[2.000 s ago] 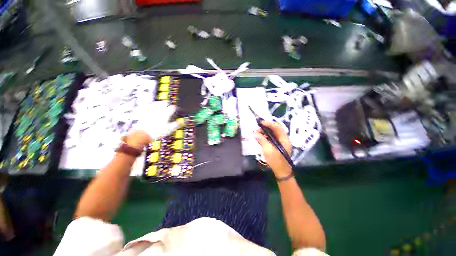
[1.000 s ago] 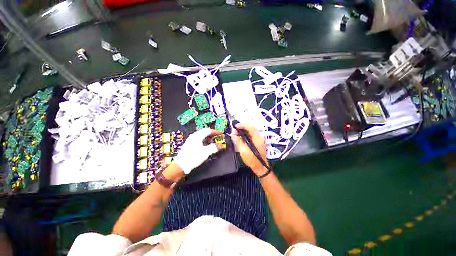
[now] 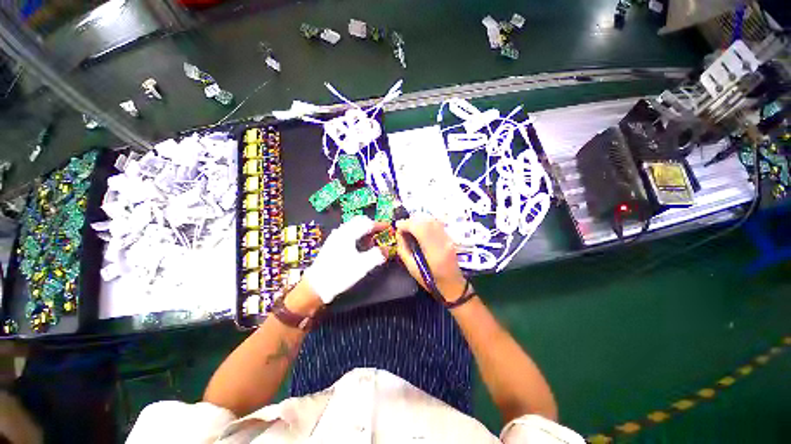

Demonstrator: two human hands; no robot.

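My left hand (image 3: 340,262), in a white glove, holds a small circuit board (image 3: 387,241) with a yellow part, low over the black tray (image 3: 373,286). My bare right hand (image 3: 430,258) holds the black soldering iron (image 3: 418,260) right beside the board; the iron's tip is hidden between the hands. Several green boards (image 3: 327,195) lie loose on the tray just beyond my hands. Rows of boards with yellow transformers (image 3: 251,234) stand along the tray's left side.
White housings (image 3: 169,208) are heaped left. Coiled white cables (image 3: 506,186) lie right, past a white sheet (image 3: 420,165). The black soldering station (image 3: 611,178) and sponge (image 3: 670,179) sit farther right. A dark green conveyor (image 3: 303,69) with scattered boards runs behind.
My left hand has moved from the board rows to the tray's near middle and taken hold of a board. My right hand has moved left, bringing the iron in close to it.
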